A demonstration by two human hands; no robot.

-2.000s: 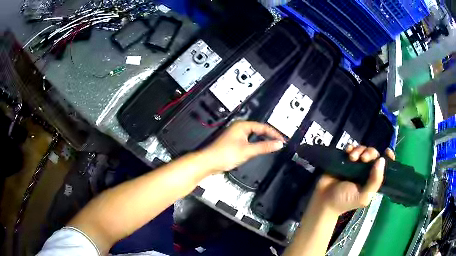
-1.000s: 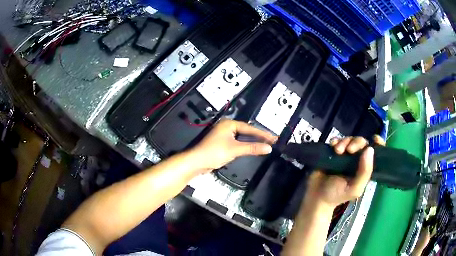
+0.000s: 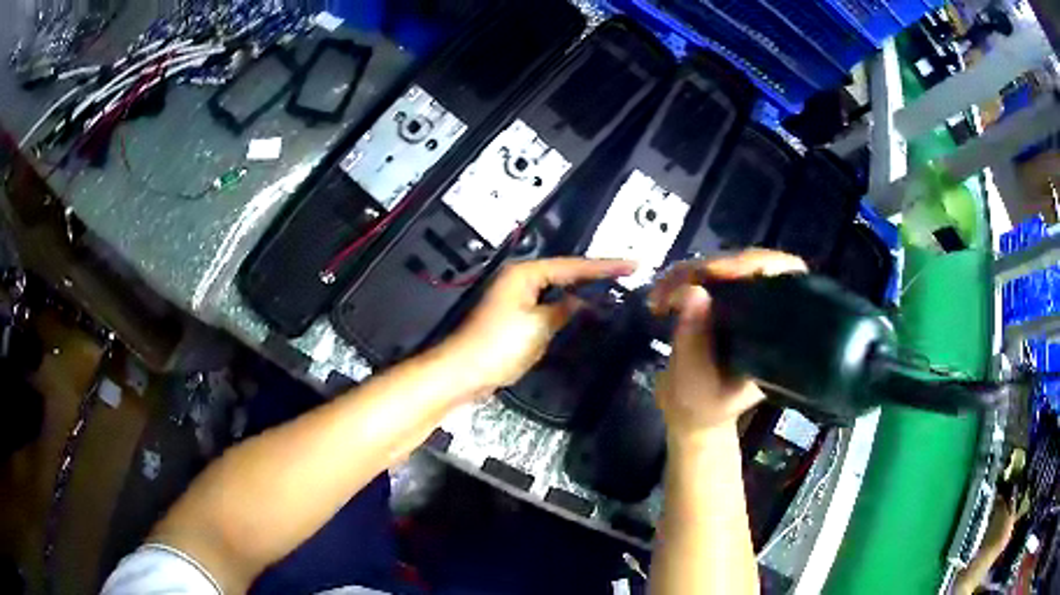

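My right hand (image 3: 711, 349) grips the thick black electric screwdriver (image 3: 802, 343), its nose toward the upper left and its cord end toward the right. My left hand (image 3: 511, 320) is beside it over the panels, index finger stretched toward the screwdriver's nose. The fingertips are blurred, and I cannot tell whether they pinch anything. Long black lock panels (image 3: 291, 262) lie side by side. White metal mounting plates (image 3: 508, 183) with a round hole sit mid-panel. Thin red lead wires (image 3: 366, 238) lie beside the plates. The screwdriver's tip is hidden near my fingers.
Wire harnesses (image 3: 140, 58), black rectangular frames (image 3: 329, 79) and a small white paper (image 3: 264, 149) lie on the bench at the left. Blue crates (image 3: 767, 41) stand behind the panels. A green conveyor belt (image 3: 918, 488) runs along the right.
The screwdriver has swung so its rear end faces me more, and my right hand has moved up and left, closer to my left hand. My left index finger has straightened. The view has shifted slightly.
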